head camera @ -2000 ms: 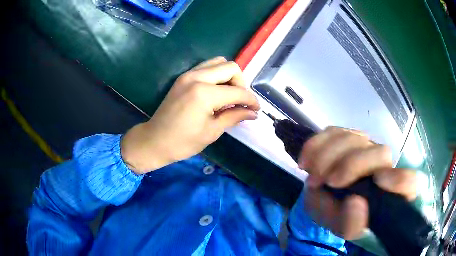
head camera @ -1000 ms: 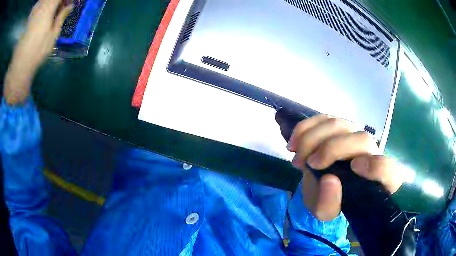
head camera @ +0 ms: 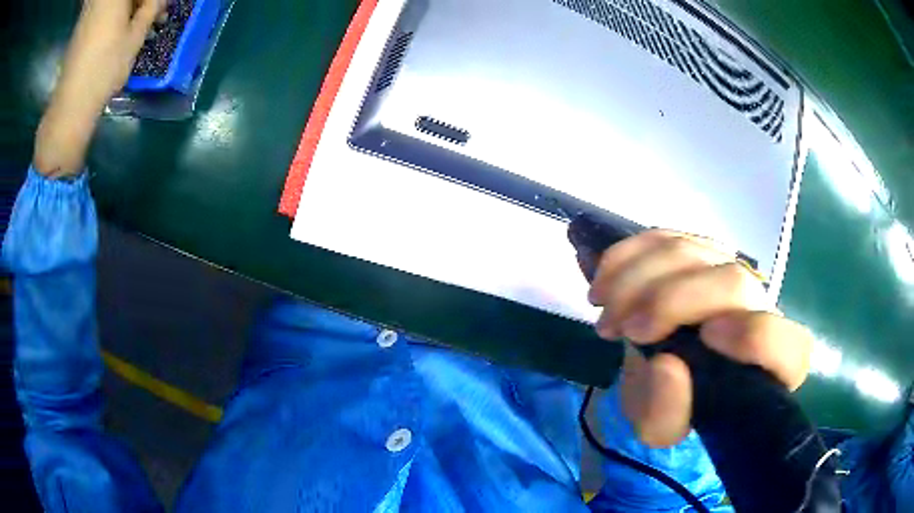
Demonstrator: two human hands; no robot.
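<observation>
A silver-grey laptop lies underside up on a white foam sheet. My right hand is shut on a black electric screwdriver; its tip is at the dark strip along the laptop's near edge. My left hand is at the upper left, its fingers over the blue screw box, which holds many dark specks. The top of that hand is cut off by the frame's edge, and whether its fingertips hold a screw cannot be told.
A red edge shows beneath the foam sheet on its left side. The green bench lies under everything. A clear plastic edge shows under the screw box. A black cord hangs near my right sleeve. A yellow line marks the floor.
My left hand has left the laptop's corner and moved to the screw box at the upper left. The screwdriver stays in my right hand near the laptop's edge. The view has shifted.
</observation>
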